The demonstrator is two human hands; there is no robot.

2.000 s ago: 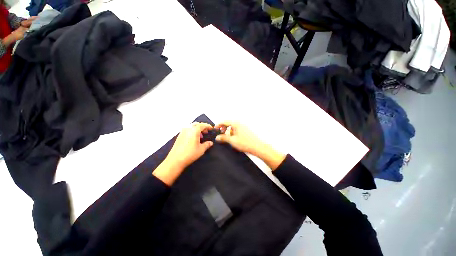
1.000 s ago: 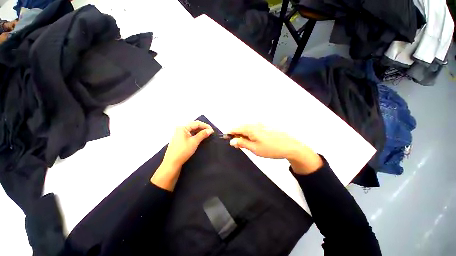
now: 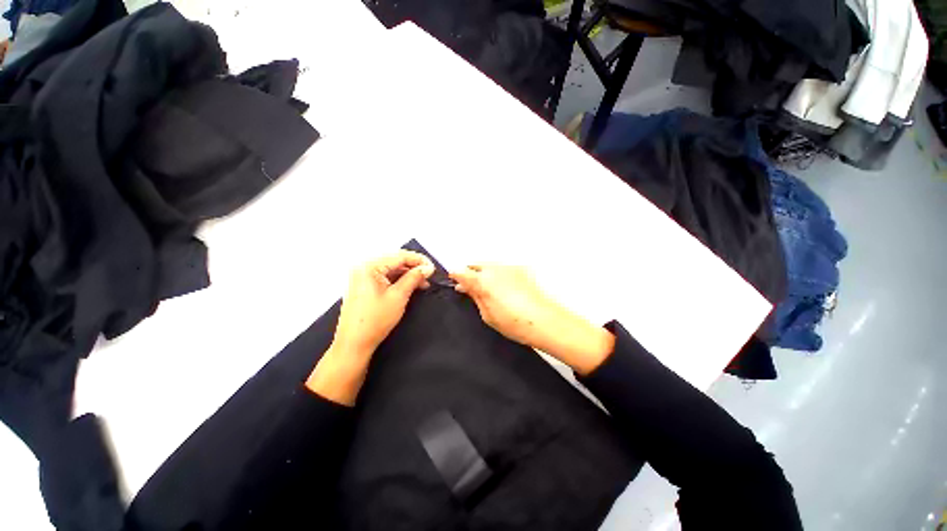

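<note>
A black garment (image 3: 498,415) lies spread on the white table nearest me, its far corner pointing away. A grey-looking care label (image 3: 454,453) lies on it. My left hand (image 3: 379,311) pinches the cloth or a thread near the far corner between thumb and fingers. My right hand (image 3: 514,308) is just right of it, fingertips closed at the garment's edge. A small dark tip, likely thread snips (image 3: 447,282), shows at the right fingertips; the rest is hidden in the hand. A loose thread is too fine to tell.
A crumpled black garment pile (image 3: 156,135) lies at the left of the white table (image 3: 498,166). The table's right edge runs down to a corner (image 3: 770,306). Beyond it, blue denim (image 3: 808,254) and black clothes lie low, and black and white clothes hang at the upper right.
Two seconds ago both hands met at the corner. The right hand then drew right with the snips showing, and is now back close to the left. The view has shifted slightly.
</note>
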